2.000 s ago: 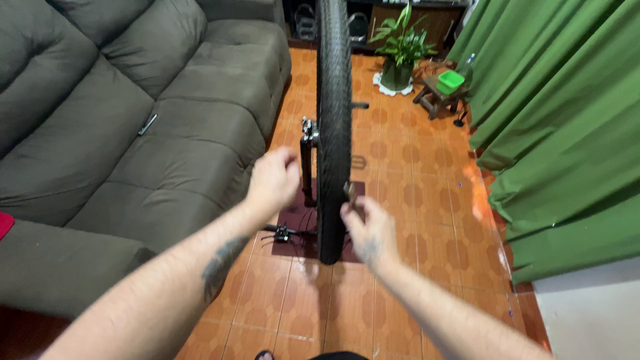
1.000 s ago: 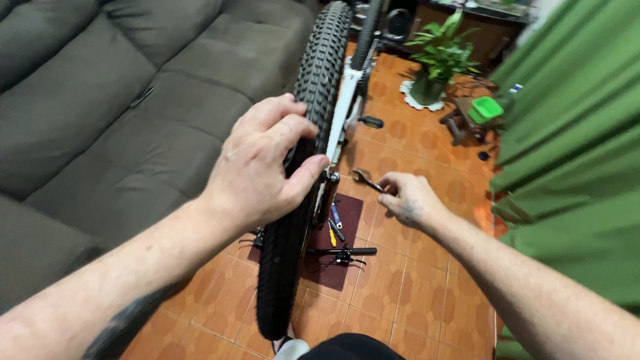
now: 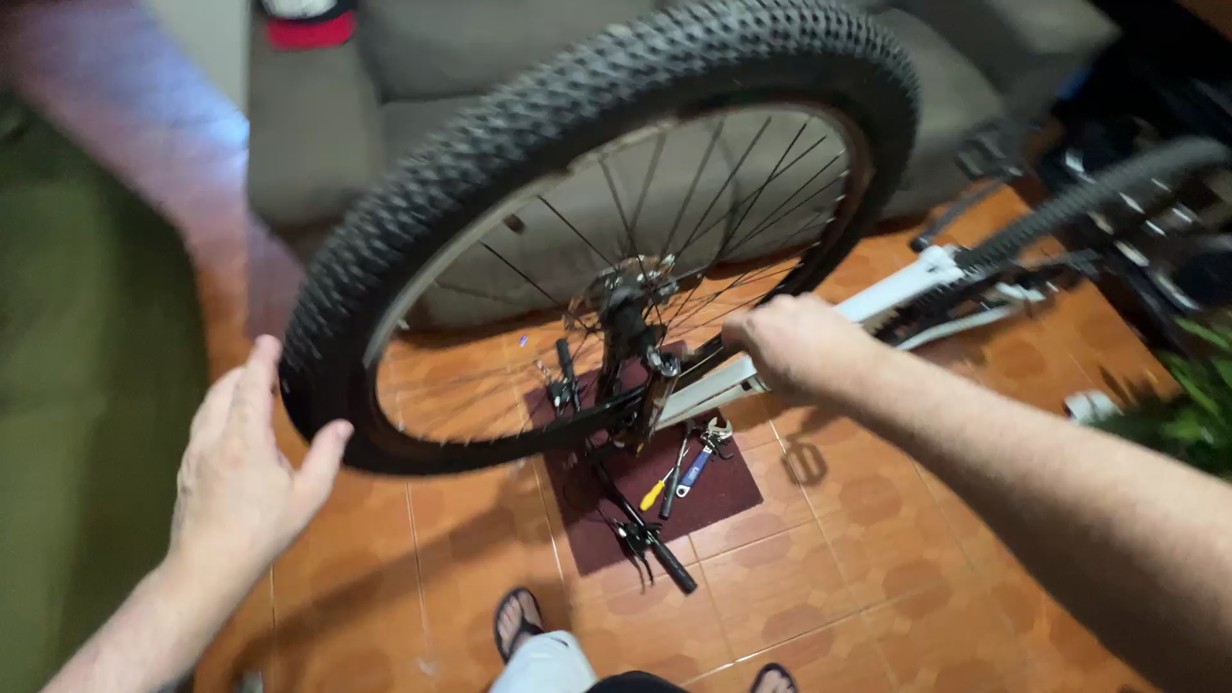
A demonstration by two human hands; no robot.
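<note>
An upside-down bicycle's front wheel, with a knobby black tyre [image 3: 577,106], fills the middle of the head view. My left hand [image 3: 241,452] is at the tyre's left edge, fingers and thumb apart; whether it touches the rubber is unclear. My right hand [image 3: 799,346] is curled beside the wheel, over the white frame tube [image 3: 712,390]; its fingertips and anything inside them are hidden. Between the hands are the wheel hub [image 3: 630,294] and a fork end [image 3: 662,364]. The handlebar grip [image 3: 672,568] rests low, near a brake lever [image 3: 635,539].
On a dark red mat [image 3: 597,539] lie a blue-handled adjustable wrench [image 3: 701,467], a yellow-handled screwdriver [image 3: 654,493] and a black-handled tool [image 3: 671,491]. A grey sofa [image 3: 308,164] stands behind the wheel, a plant [image 3: 1198,385] at right. Sandalled feet [image 3: 518,621] are below.
The view has swung strongly round to the wheel's side. My left hand has gone from the top of the tyre to its edge. The metal tool seen earlier in my right hand no longer shows.
</note>
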